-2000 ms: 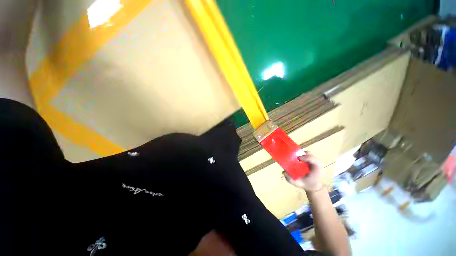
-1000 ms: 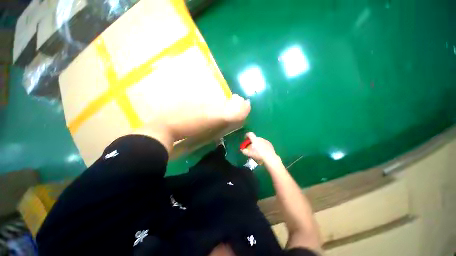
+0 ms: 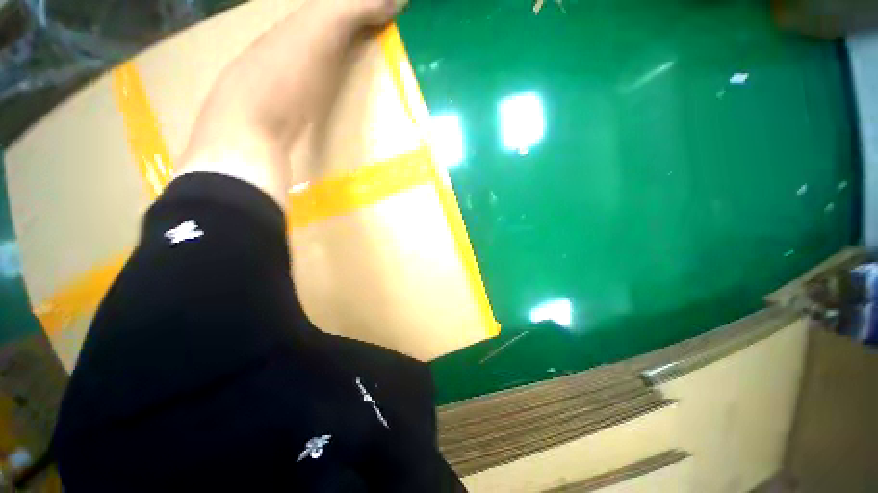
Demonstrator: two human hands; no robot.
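A large brown shipping carton [image 3: 366, 274] lies in front of me. Yellow-orange packing tape [image 3: 361, 188] crosses its top face and runs along its right edge down to the near corner. My left hand [image 3: 337, 38] reaches over the carton to the taped right edge near the top of the picture. Its fingers are bent and partly cut off by the frame, so its hold is unclear. My left forearm and black sleeve hide part of the carton. My right hand and the red tape gun are not in view.
A glossy green floor [image 3: 655, 193] lies right of the carton, with small scraps on it. Flattened cartons [image 3: 558, 404] are stacked at the lower right. Clear plastic wrap [image 3: 87, 34] shows at the upper left.
My left hand has moved from the carton's near corner up along its right edge. My right hand and the red tape gun have left the picture. The carton appears closer.
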